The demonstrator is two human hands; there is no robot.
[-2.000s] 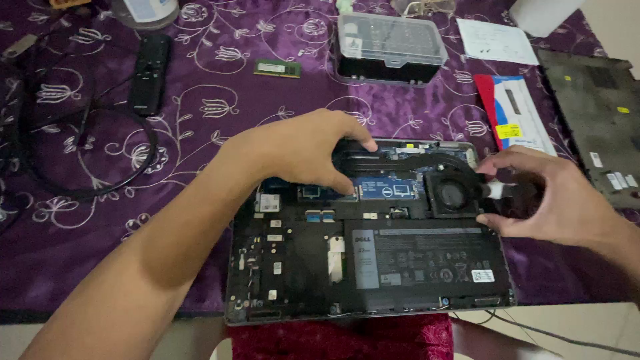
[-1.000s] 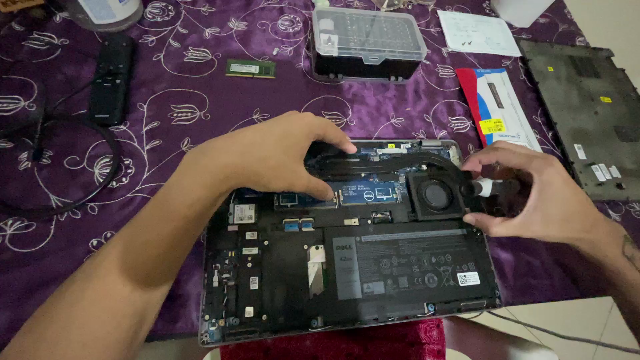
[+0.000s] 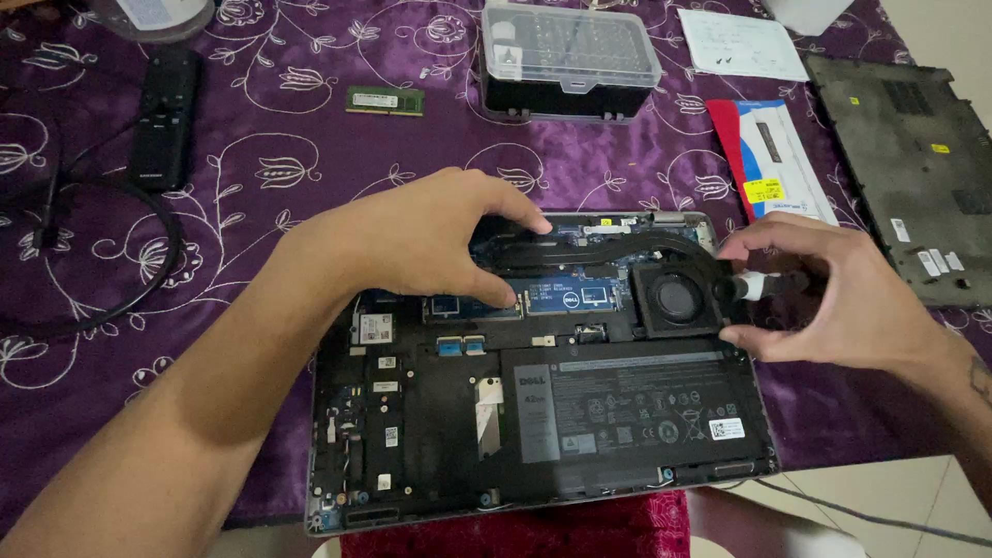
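Observation:
An opened Dell laptop [image 3: 434, 418] lies with its inside up, its battery [image 3: 635, 411] toward me. My left hand [image 3: 418, 232] reaches over the upper board, thumb and fingertips spread around the left end of the black heatsink pipe [image 3: 597, 252]; whether it grips the pipe is hard to tell. At the laptop's right edge my right hand [image 3: 814, 287] curves around the outer side of the cooling fan [image 3: 678, 300], with fingertips at its top and bottom corners. A black and white object [image 3: 763, 285] lies within that hand's curve; I cannot tell whether it is held.
Beyond the laptop are a green memory module [image 3: 385, 101] and a clear-lidded case [image 3: 570, 66]. A black remote [image 3: 164, 120] and a coiled cable [image 3: 167, 263] lie left. At the right are a packet [image 3: 783, 159], a paper [image 3: 740, 46] and the laptop's bottom cover [image 3: 914, 155].

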